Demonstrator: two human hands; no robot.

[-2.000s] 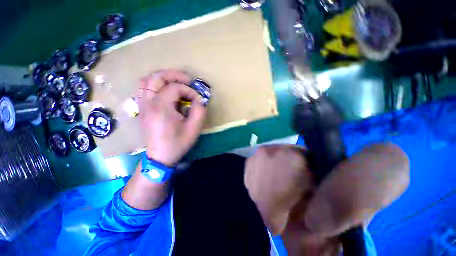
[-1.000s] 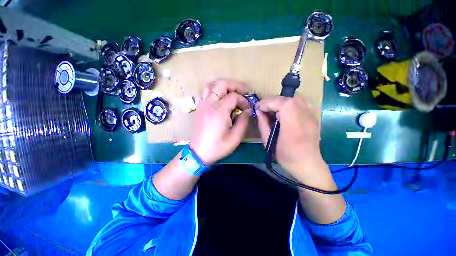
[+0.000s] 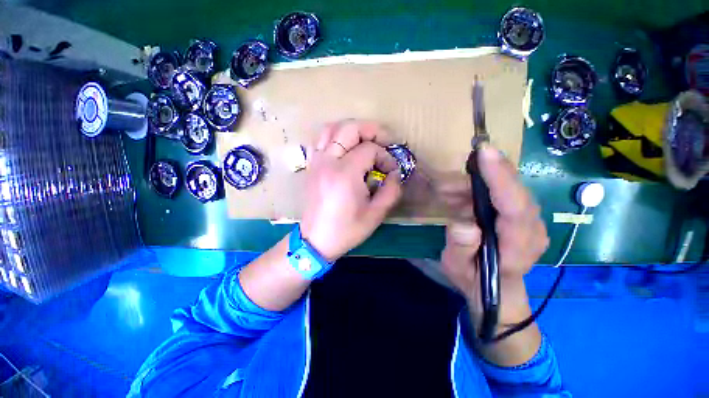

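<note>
My left hand (image 3: pixel 342 190), with a blue strap on its wrist, holds a dark round housing (image 3: pixel 402 162) in its fingertips over the tan cardboard mat (image 3: pixel 311 93). A small yellow component (image 3: pixel 376 177) shows between the fingers. A thin wire lies by the left knuckles. My right hand (image 3: pixel 505 225), partly blurred, grips the black soldering iron (image 3: pixel 483 210). Its metal tip points to the far side, over the right part of the mat, apart from the housing.
Several dark housings (image 3: pixel 221 107) sit at the mat's left, beside a solder spool (image 3: pixel 117 111) and stacked clear trays (image 3: pixel 62 179). More housings (image 3: pixel 571 128) stand right, near a yellow-and-black holder (image 3: pixel 633 140) with a pale round mass. A white disc (image 3: pixel 589 194) with cable lies right.
My right hand has moved right and towards me with the iron, away from the housing. The iron now points straight to the far side. My left hand still holds the housing.
</note>
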